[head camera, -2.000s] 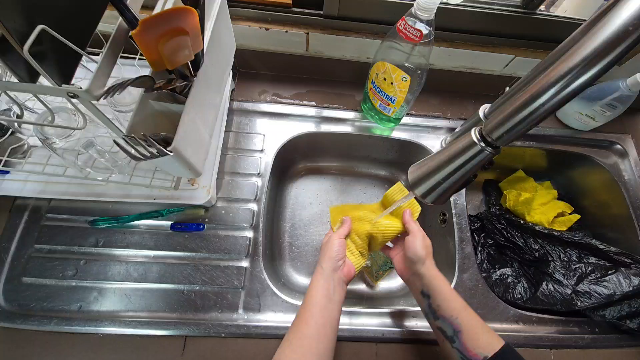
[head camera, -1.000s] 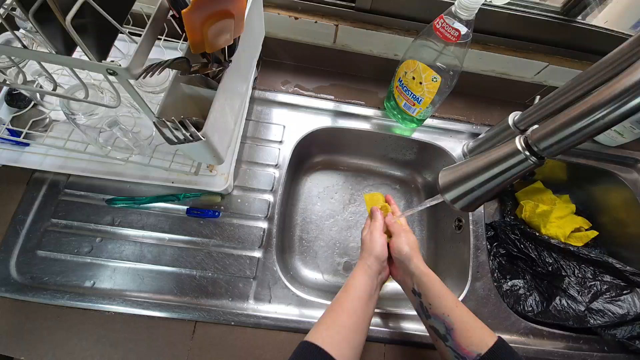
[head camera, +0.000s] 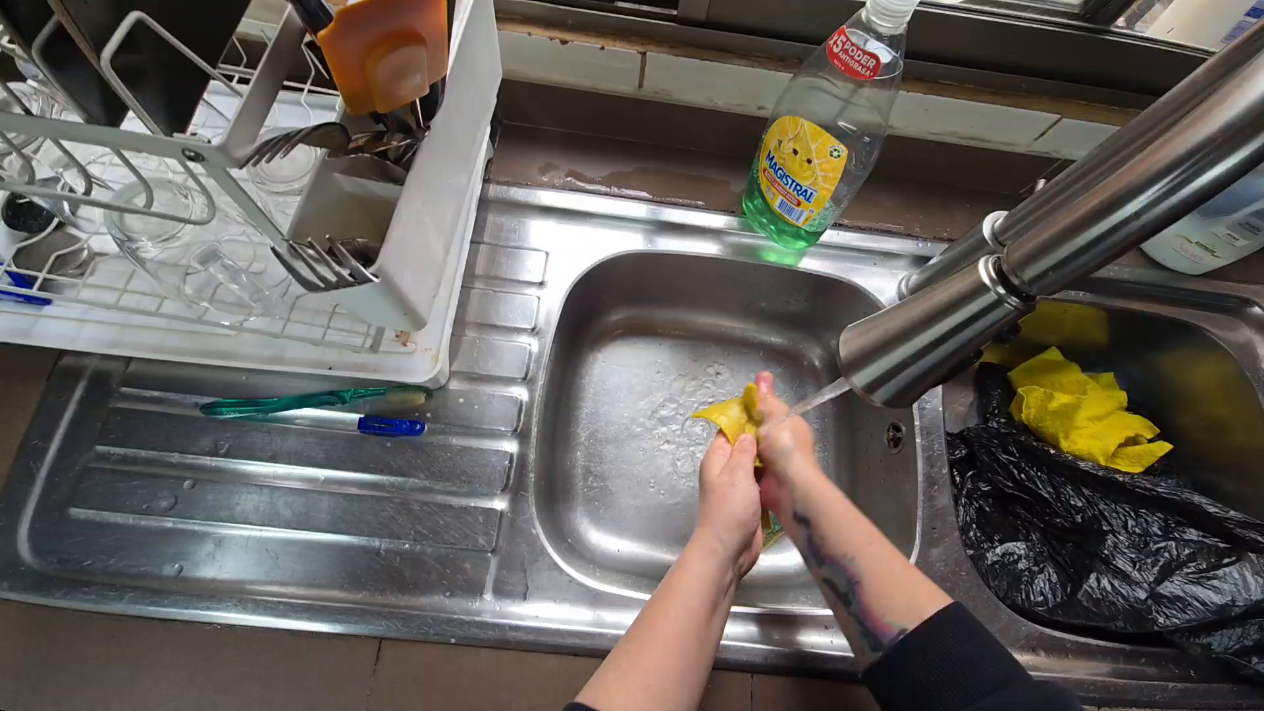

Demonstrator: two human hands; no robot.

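Observation:
Over the left basin of a steel sink (head camera: 632, 395), both my hands grip a wet yellow cloth (head camera: 733, 415). My left hand (head camera: 729, 494) closes around its lower part, while my right hand (head camera: 785, 439) squeezes it from the right side. Most of the cloth is hidden inside my fingers. Water runs from the steel faucet head (head camera: 889, 360) onto my right hand. Water and bubbles lie on the basin floor beside the cloth. Under my hands, something greenish shows near the basin's lower right, too covered to identify.
A Magistral dish soap bottle (head camera: 815, 148) stands behind the basin. On the drainboard lie a green-handled toothbrush (head camera: 306, 400) and a blue-capped pen or marker (head camera: 390, 425). At left is a dish rack (head camera: 434, 247). The right basin holds a black plastic bag (head camera: 1096, 533) and yellow cloth (head camera: 1081, 410).
The yellow cloth was spread between my hands two seconds ago and is now bunched up. My hands have come together around it.

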